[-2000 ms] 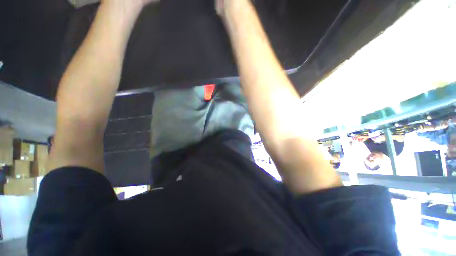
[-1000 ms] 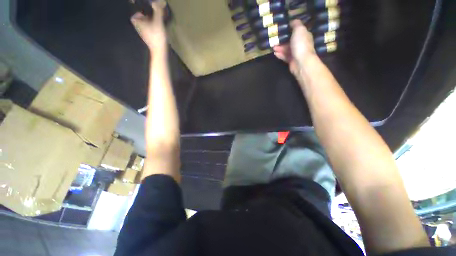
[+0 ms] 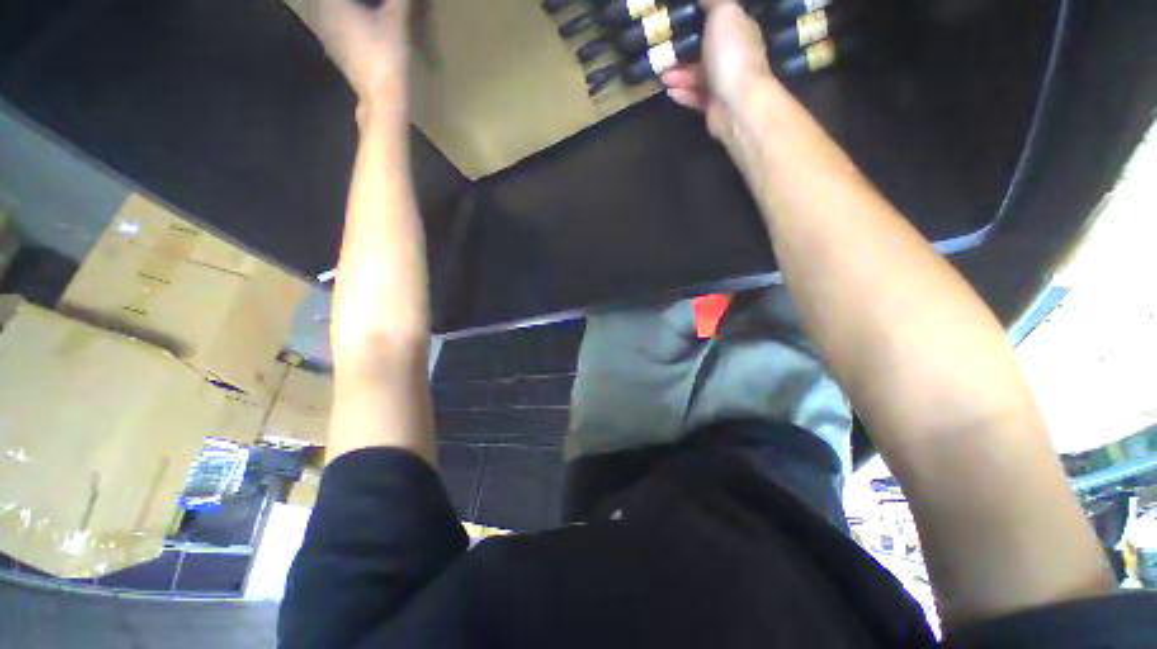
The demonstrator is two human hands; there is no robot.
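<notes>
Several black corded units (image 3: 650, 48) with pale and gold labels lie in close rows on a brown cardboard sheet (image 3: 508, 108) inside a large black tote (image 3: 609, 235). The rows are cut off by the top edge. My right hand (image 3: 732, 64) is at the rows, over the units; its fingers are partly hidden, so its hold is unclear. My left hand (image 3: 368, 38) is over the left side of the cardboard sheet, blurred and cut off by the top edge. Something dark shows at its fingers, but I cannot tell whether it is held.
The tote's rim (image 3: 508, 322) runs just in front of my legs. Cardboard cartons (image 3: 95, 437) stand on the left beyond the tote. A bright pale surface (image 3: 1091, 342) lies to the right. A small red patch (image 3: 711, 313) shows between my legs.
Since the first frame, the view has shifted to show the cardboard sheet and rows. Since one second ago, the tote and both hands appear slightly higher in the picture.
</notes>
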